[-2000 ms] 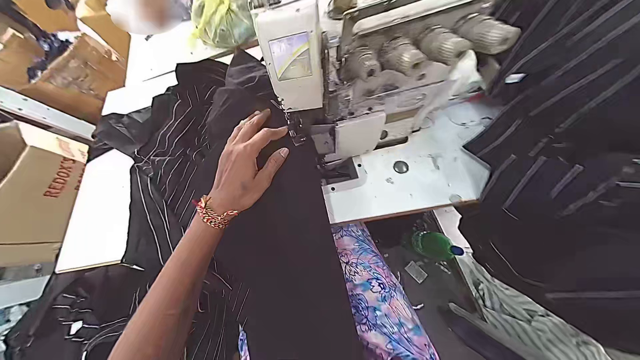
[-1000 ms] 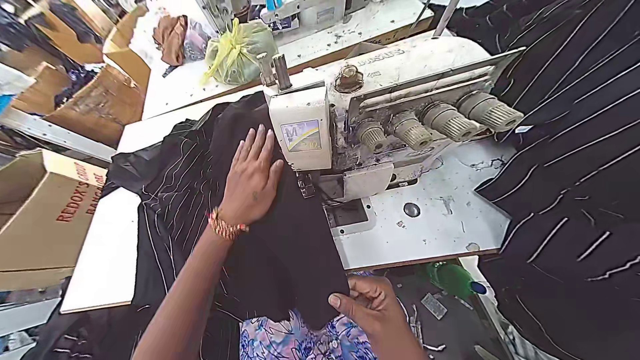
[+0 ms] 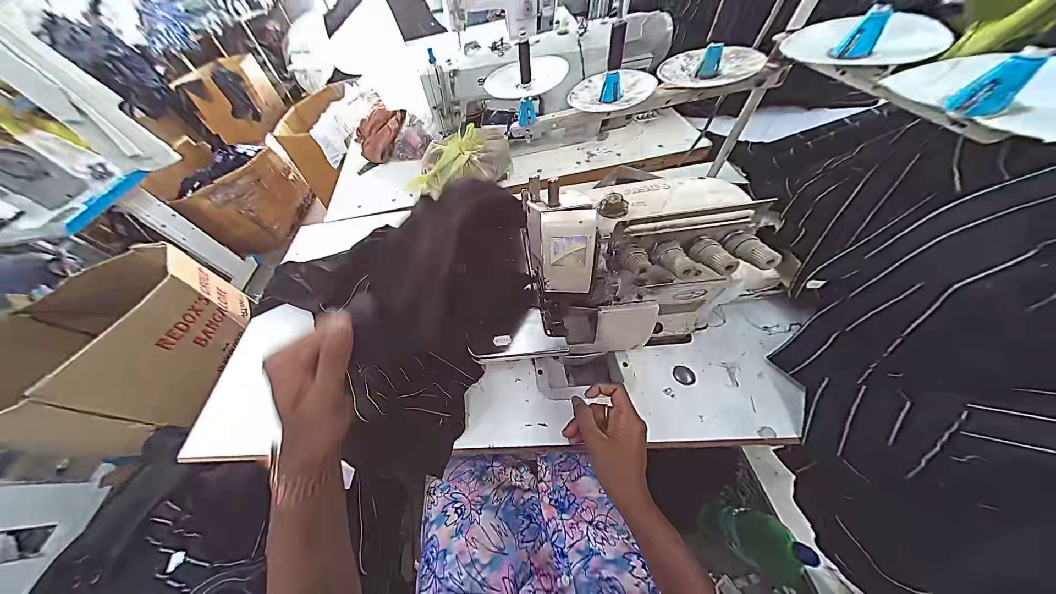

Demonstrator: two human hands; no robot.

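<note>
An overlock sewing machine (image 3: 660, 239) stands on a white table, its needle and presser area facing me. Black fabric (image 3: 454, 264) is lifted to the left of the machine head, its edge close to the needle area. My left hand (image 3: 309, 379), blurred, is closed at the left edge of this fabric and appears to grip it. Just in front of the machine bed, my right hand (image 3: 610, 429) has thumb and forefinger close together around a small pale thing I cannot make out. More black fabric with pale threads (image 3: 412, 388) lies on the table beneath.
Black fabric pieces with white threads (image 3: 932, 330) are heaped at the right. A cardboard box (image 3: 124, 346) stands left. Behind are a yellow-tied plastic bag (image 3: 466, 157), another sewing machine (image 3: 553, 66) and thread stand discs (image 3: 610, 91). A green bottle (image 3: 751, 536) is below the table edge.
The black fabric, flat beside the machine a second ago, is raised to the left. My left hand has left the fabric's flat top; my right hand has left its near edge. The view takes in more behind.
</note>
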